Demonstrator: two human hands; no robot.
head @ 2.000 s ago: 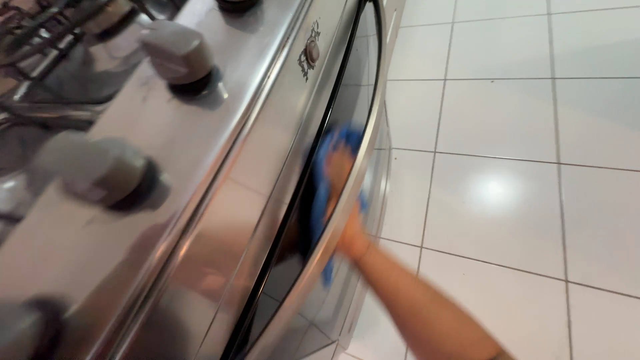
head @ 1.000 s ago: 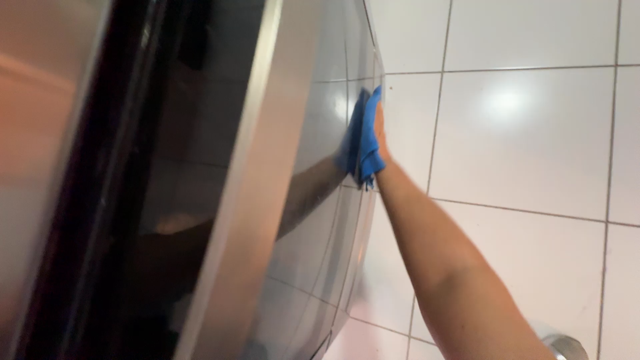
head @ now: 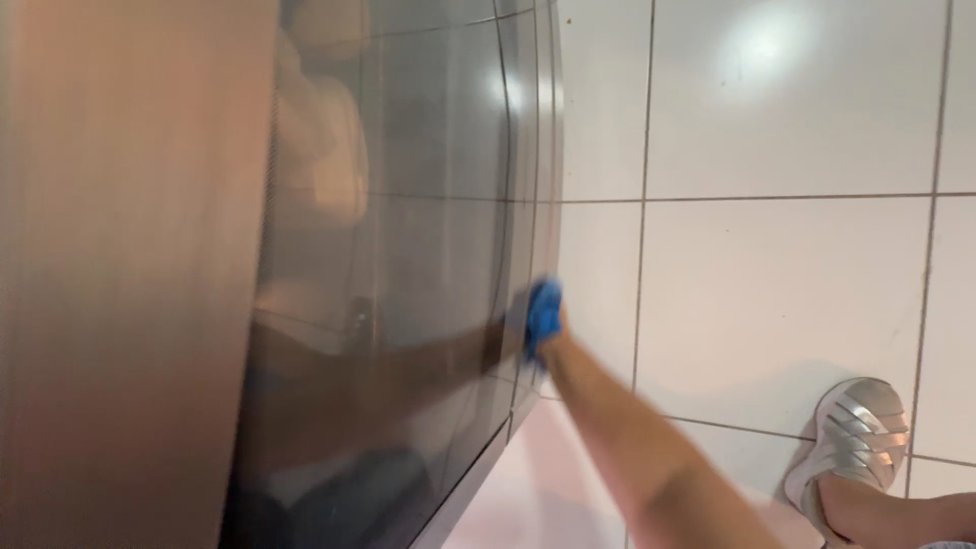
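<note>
My right hand (head: 557, 334) is low on the outer face of a stove's oven door (head: 442, 252), with a blue cloth (head: 544, 309) between it and the surface. The cloth is bunched near the door's lower edge. My fingers are blurred and mostly hidden by the cloth. The dark, glossy door reflects my forearm and the floor tiles. I do not see my left hand.
A wide brushed-metal strip (head: 137, 274) fills the left side of the view. White floor tiles (head: 785, 290) with dark joints lie to the right. At the lower right is a foot in a silver strapped sandal (head: 862, 435).
The view has shifted from the stove knobs down to the door and floor. My right hand, with the blue cloth, has moved from behind the door handle to low on the door. A sandaled foot now shows.
</note>
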